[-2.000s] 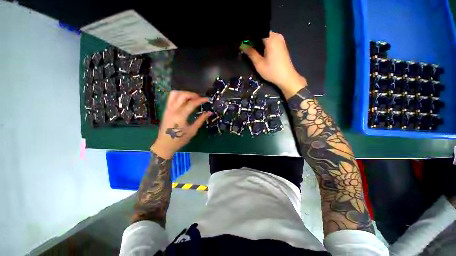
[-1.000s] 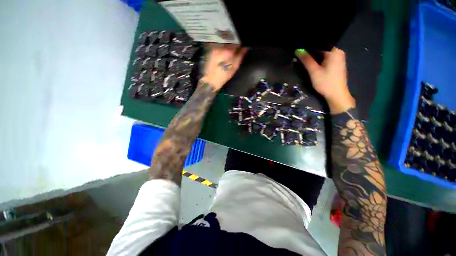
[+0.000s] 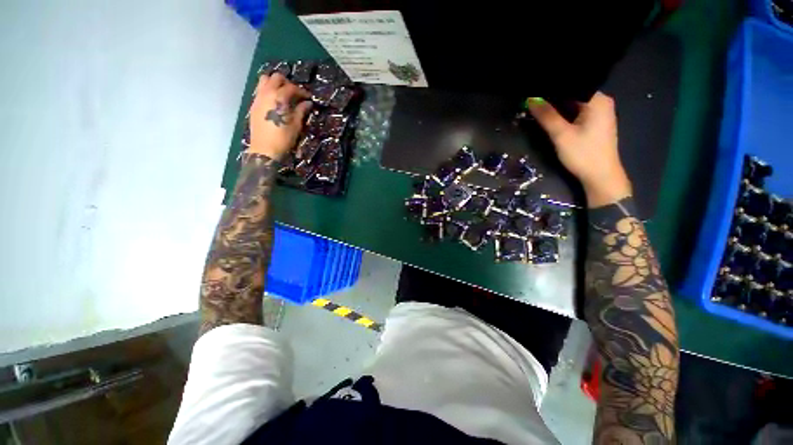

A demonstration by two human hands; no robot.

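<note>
My left hand is on the dense block of small black modules at the left bench edge, fingers bent over its top; whether it grips one cannot be told. My right hand is at the lower edge of the large black box, thumb and fingers apart, with a small green glow at the thumb tip. The fingertips are partly hidden under the box, so what they hold cannot be told. A loose pile of black modules lies between the hands.
A white printed sheet hangs at the box's left. Clear plastic lies beside the left block. A black mat is under the box. A blue tray with rows of modules is at the right. A blue crate stands below the green bench.
My left hand has moved from the loose pile, past the printed sheet, left onto the module block. My right hand has stayed by the box. The view has shifted and tilted.
</note>
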